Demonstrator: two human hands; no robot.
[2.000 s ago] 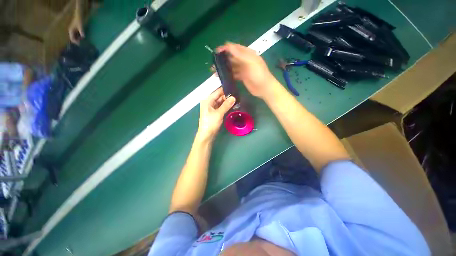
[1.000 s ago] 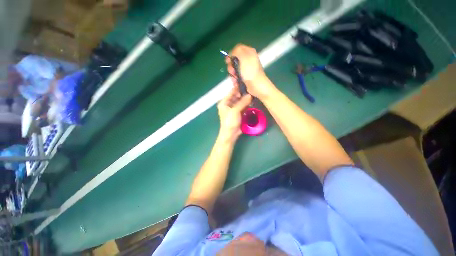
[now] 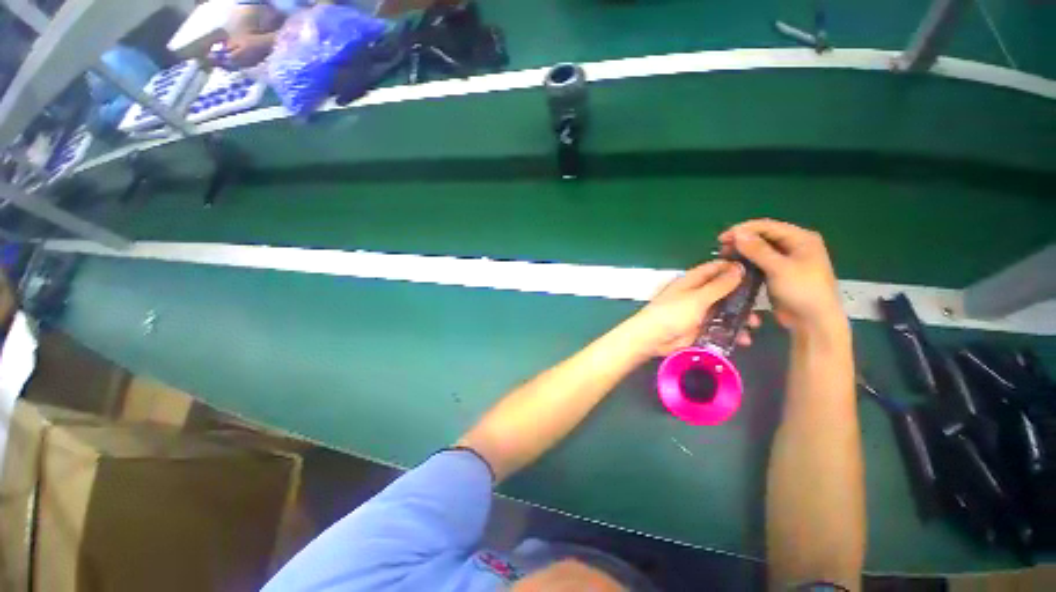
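A small hair dryer with a bright pink flared round end (image 3: pixel 699 386) is held over the near green bench, its pink ring with dark centre facing up. Its black handle (image 3: pixel 733 310) points away from me, over the white rail. My left hand (image 3: pixel 693 308) is closed around the handle from the left, thumb near the far end. My right hand (image 3: pixel 790 268) has its fingertips at the handle's far end. The fingers cover that end, so any small part or wire there is hidden.
A heap of black handles (image 3: pixel 970 430) lies at the right. A dark dryer assembly (image 3: pixel 566 116) lies on the middle green strip. A white rail (image 3: pixel 382 267) crosses the bench. Blue plastic (image 3: pixel 317 56) and a person's hand are at the upper left. Cartons (image 3: pixel 174 509) stand at the lower left.
The view has turned, so the bench now runs across and cartons show at left. My left hand has moved up the handle to its far end. The blue-handled cutters are no longer clearly seen.
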